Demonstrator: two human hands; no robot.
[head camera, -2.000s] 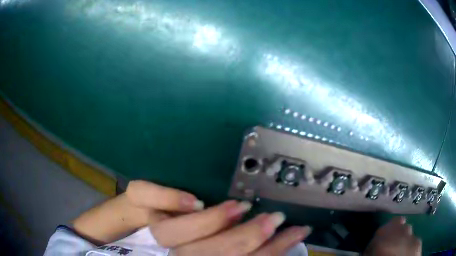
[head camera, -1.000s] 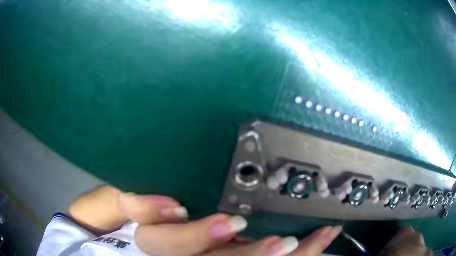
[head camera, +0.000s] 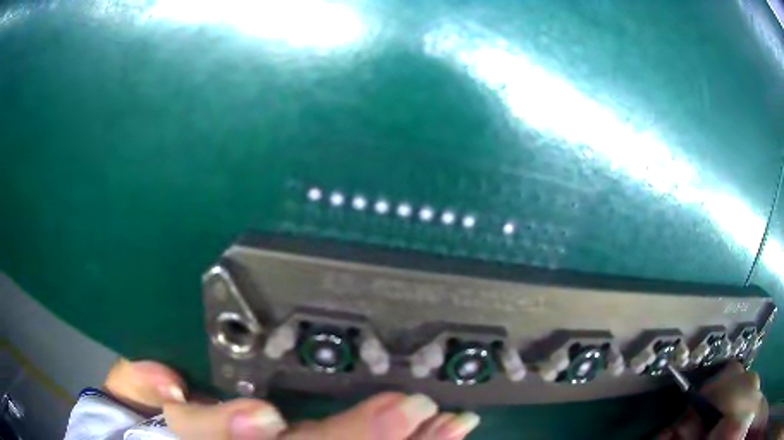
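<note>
A long grey carrier bar (head camera: 430, 296) lies on the green surface, with an end hole (head camera: 232, 333) at its left. Several seated components (head camera: 327, 350) with green rings sit in a row along it between pale knobs. My left hand (head camera: 318, 418) is at the bar's lower left edge, cut off by the bottom of the view; its fingers are bent, and any grip is unclear. My right hand (head camera: 735, 400), at lower right, holds dark tweezers (head camera: 692, 391) pen-like. Their shiny tip is at the fourth component (head camera: 662, 357) from the left.
A row of tiny white dots (head camera: 404, 209) lies on a faint dotted clear sheet (head camera: 550, 245) just behind the bar. The green bench surface (head camera: 172, 146) carries bright glare. A grey floor area (head camera: 52, 331) shows at lower left.
The bar and dots appear further left and larger in view. My right hand has come up to the bar's right part, with the tweezers' tip now at a component. My left hand also appears further left.
</note>
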